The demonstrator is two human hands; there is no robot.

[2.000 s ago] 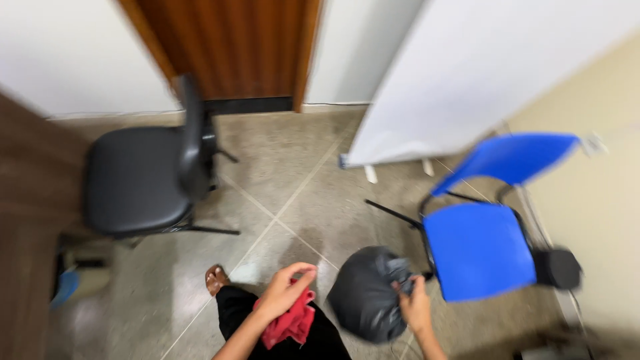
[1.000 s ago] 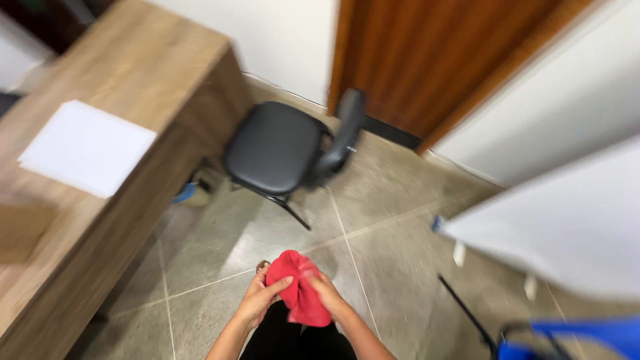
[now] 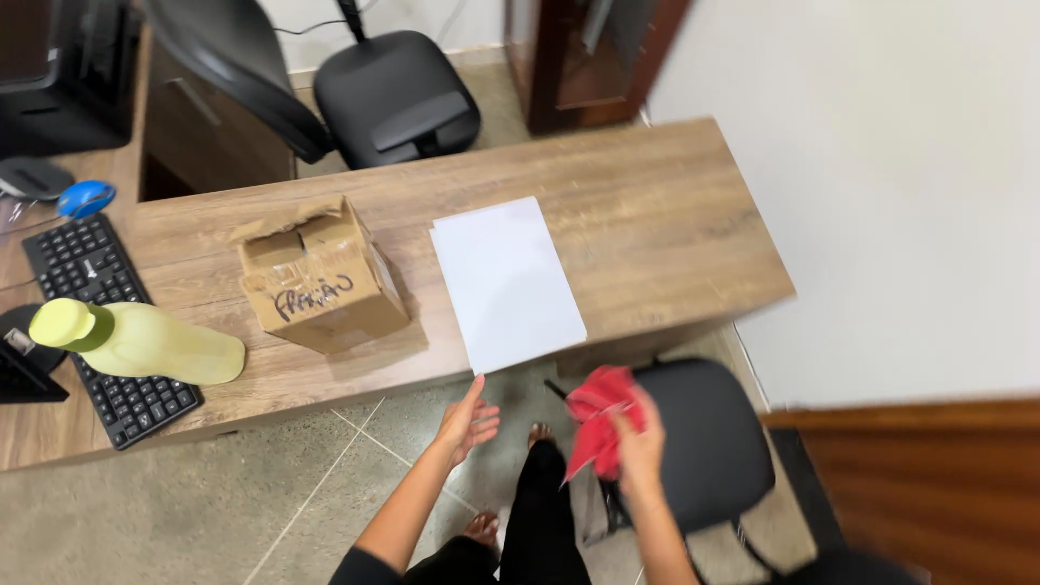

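My right hand point(image 3: 642, 445) grips a crumpled red cloth point(image 3: 600, 414), held over the near side of a black chair seat. Fingers apart and holding nothing, my left hand point(image 3: 469, 422) is just off the desk's near edge, its thumb tip by the lower corner of the white paper sheets point(image 3: 510, 284). Those sheets lie slightly offset on the wood-grain desk point(image 3: 650, 211). Left of them stands a cardboard box point(image 3: 321, 280) with torn, raised flaps and handwriting on its side.
A pale yellow-green bottle point(image 3: 162, 341) lies or stands over a black keyboard point(image 3: 146, 398), near a blue mouse point(image 3: 86, 198). One black chair point(image 3: 398, 97) is behind the desk, another point(image 3: 707, 439) at its near side. A wooden door point(image 3: 934, 479) is at lower right.
The view has swung left to the desk. The black bag in my right hand two seconds ago is out of view. Both hands were on the red cloth one second ago; my left hand has let go.
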